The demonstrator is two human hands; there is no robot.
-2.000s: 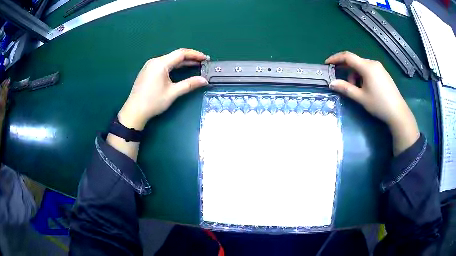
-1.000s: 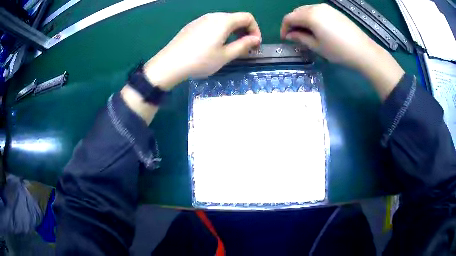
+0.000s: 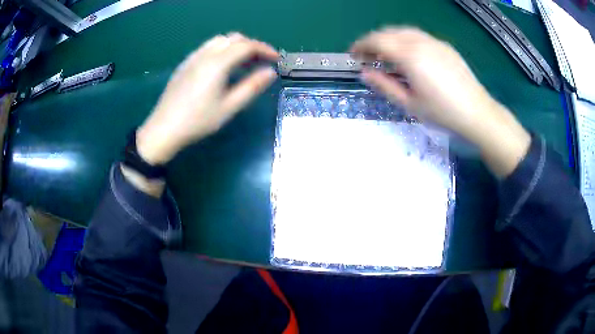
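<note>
A grey metal bar [image 3: 313,63] with a row of small round marks lies level just beyond the far edge of a clear tray [image 3: 276,189], whose centre glares white. My left hand [image 3: 202,98] is blurred; its thumb and fingertips are close to the bar's left end, and contact is unclear. My right hand [image 3: 424,81] is blurred over the bar's right part and hides that end. Its thumb and index finger are bent close together; whether they hold anything is hidden.
Dark bars [image 3: 512,40] lie slanted at the upper right beside white papers [image 3: 566,49]. Short silver bars [image 3: 85,77] lie at the left. A metal frame [image 3: 55,14] and pale strip [image 3: 107,14] stand at the upper left.
My hands were close together over the bar a second ago; my left hand has moved left to its left end. The bar's left part is now uncovered. The left silver bars sit differently.
</note>
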